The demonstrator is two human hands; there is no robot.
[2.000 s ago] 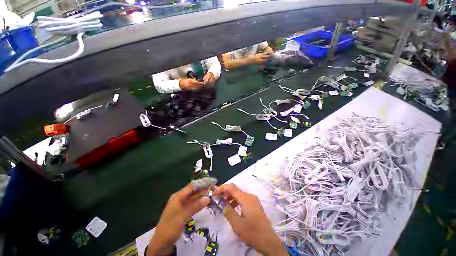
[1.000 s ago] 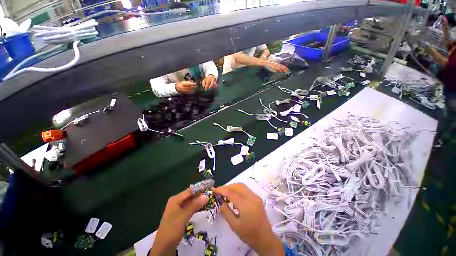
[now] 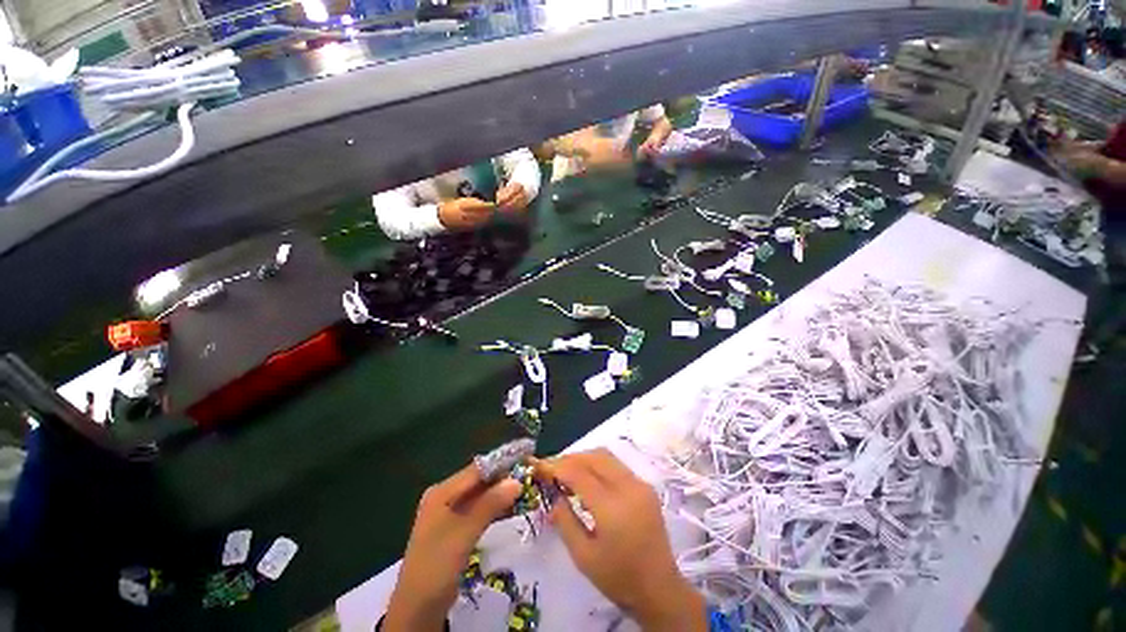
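Observation:
My left hand (image 3: pixel 454 525) holds a grey, silvery piece (image 3: pixel 505 461) along its fingers and a small circuit board (image 3: pixel 529 494) with green and yellow parts at its fingertips. My right hand (image 3: pixel 608 525) meets it from the right, its fingertips closed on a small thin part at the board, too small to name. Several loose circuit boards (image 3: pixel 524 614) with yellow and black parts lie on the white sheet (image 3: pixel 617 432) below my hands. A large tangled pile of white cables (image 3: pixel 852 432) lies right of my right hand.
Boards with white cables (image 3: pixel 590 311) and white rectangular pieces (image 3: pixel 279 558) lie on the dark green belt (image 3: pixel 408 457). A dark-topped red box (image 3: pixel 253 327) stands left. A grey shelf (image 3: pixel 494 105) crosses overhead. Co-workers' hands (image 3: pixel 467 212) and a blue bin (image 3: pixel 790 114) are opposite.
The belt items have shifted slightly right. My hands stay together at nearly the same place, fingers moving a little. A second white rectangular piece shows at lower left, absent two seconds ago.

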